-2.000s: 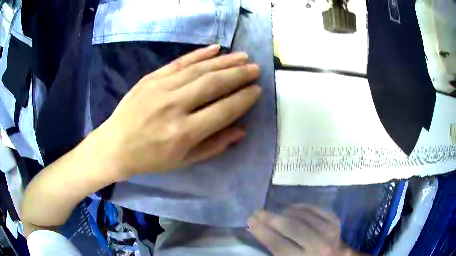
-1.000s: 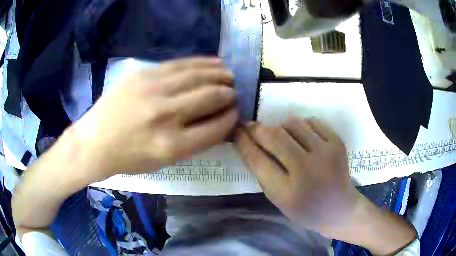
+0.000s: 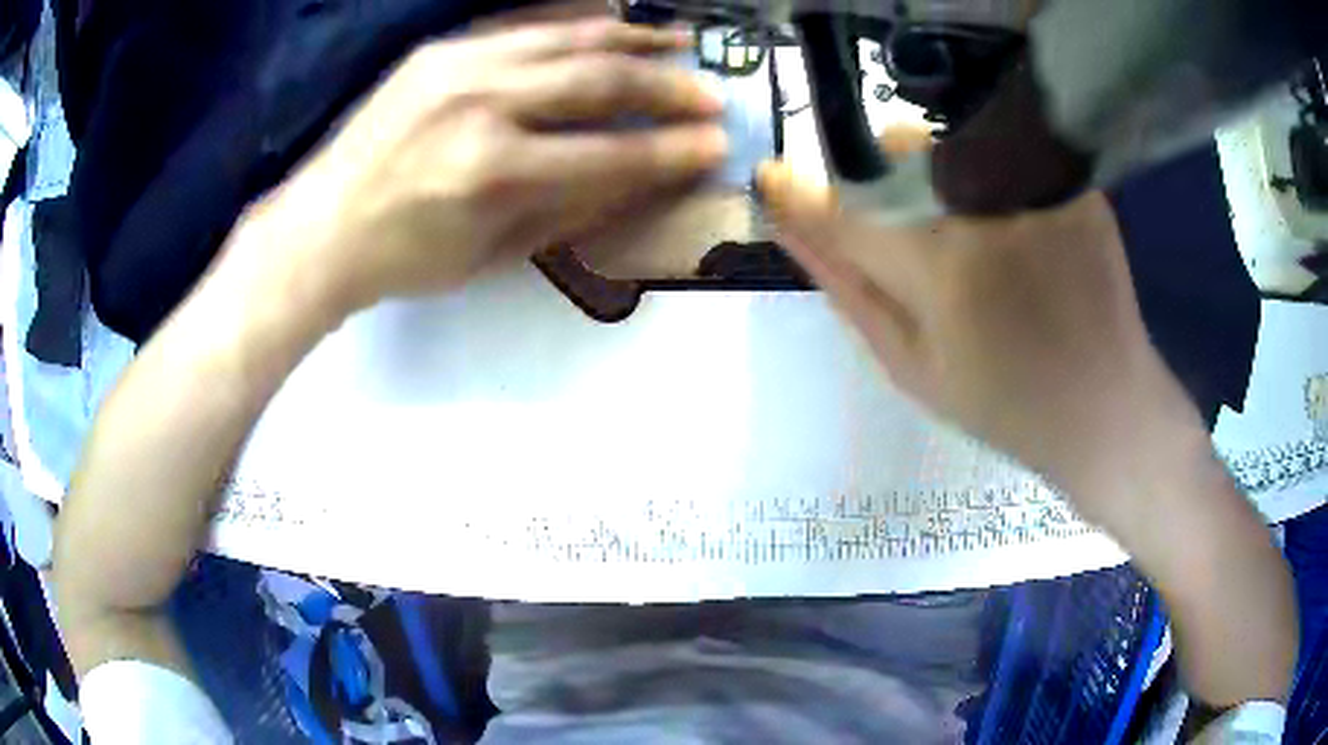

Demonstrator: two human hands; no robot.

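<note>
Dark navy cloth [image 3: 190, 160] lies heaped at the upper left. A narrow part of a grey-blue panel [image 3: 747, 124] shows near the needle area at the top. My left hand [image 3: 495, 168] lies over the cloth, blurred, with its fingertips by the grey-blue part; what is under its fingers is hidden. My right hand [image 3: 1005, 313] reaches up from the right, blurred. One fingertip is at the panel's right edge, and other fingers are partly hidden behind the sewing machine head [image 3: 1165, 80]. Whether either hand grips cloth cannot be seen.
The white table [image 3: 583, 422] curves across, with a printed scale along its front edge. A tan bed cover with a dark edge [image 3: 685, 240] lies below the needle area. A dark pointed piece [image 3: 1231, 262] is partly covered at right. Blue baskets [image 3: 1070, 640] are below the table.
Both hands and the cloth have moved up and away, toward the needle area. The machine head shows larger. The grey-blue panel has left the front of the table, baring the scale.
</note>
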